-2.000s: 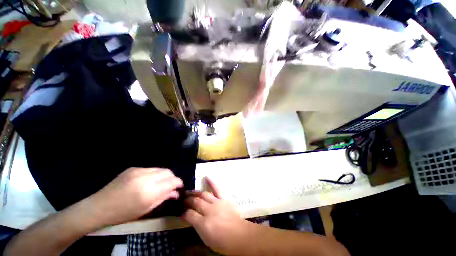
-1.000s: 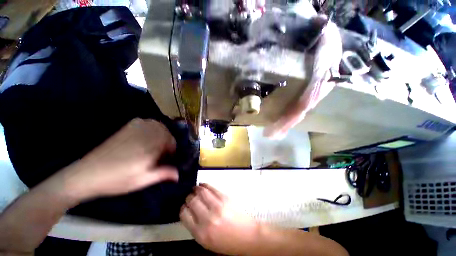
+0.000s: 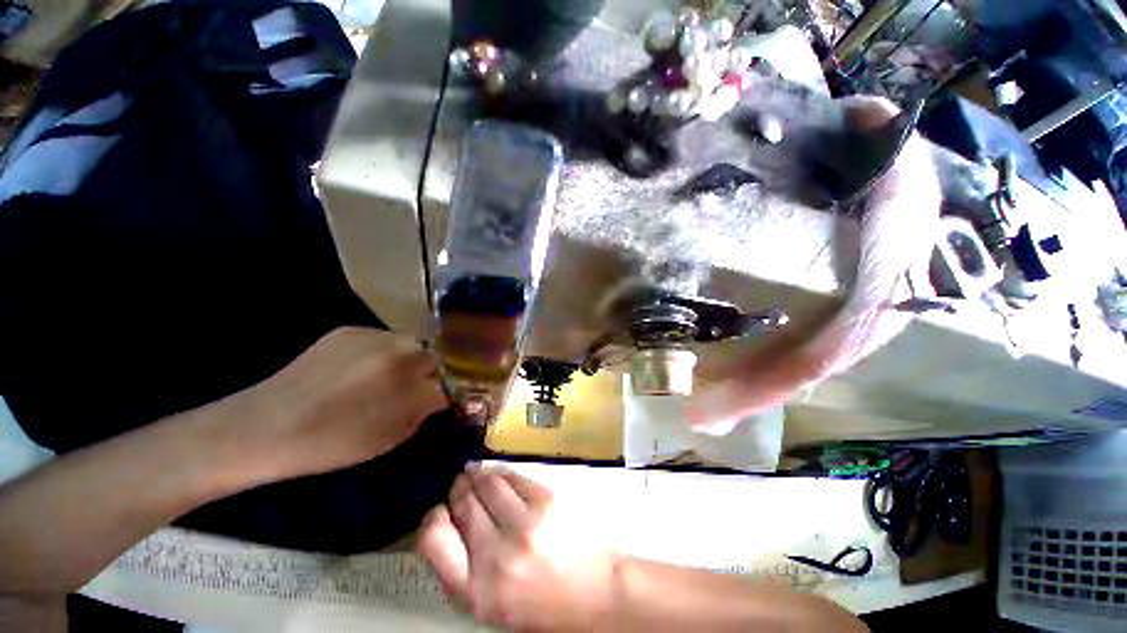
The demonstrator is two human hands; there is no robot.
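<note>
The black garment piece (image 3: 161,284) with pale grey-blue panels lies in a heap left of the sewing machine (image 3: 383,186). My left hand (image 3: 358,390) lies on the black cloth beside the machine head, its fingertips hidden behind the head's front edge. My right hand (image 3: 507,544) is at the cloth's right edge, just in front of the needle area, fingers bent with the tips at the cloth edge. The guard (image 3: 494,260) hides the needle and presser foot. A yellowish bed patch (image 3: 581,420) shows right of the cloth.
A pale pink cloth strip (image 3: 865,297) hangs over the machine head. A white sheet (image 3: 704,433) lies on the bed. A thin black loop (image 3: 834,561) lies on the white table (image 3: 692,532). Black scissors (image 3: 915,501) and a white lattice basket (image 3: 1069,556) are at the right.
The view has moved closer to the machine head. My left hand has moved from the front of the cloth towards the needle area. My right hand has moved forward along the cloth edge.
</note>
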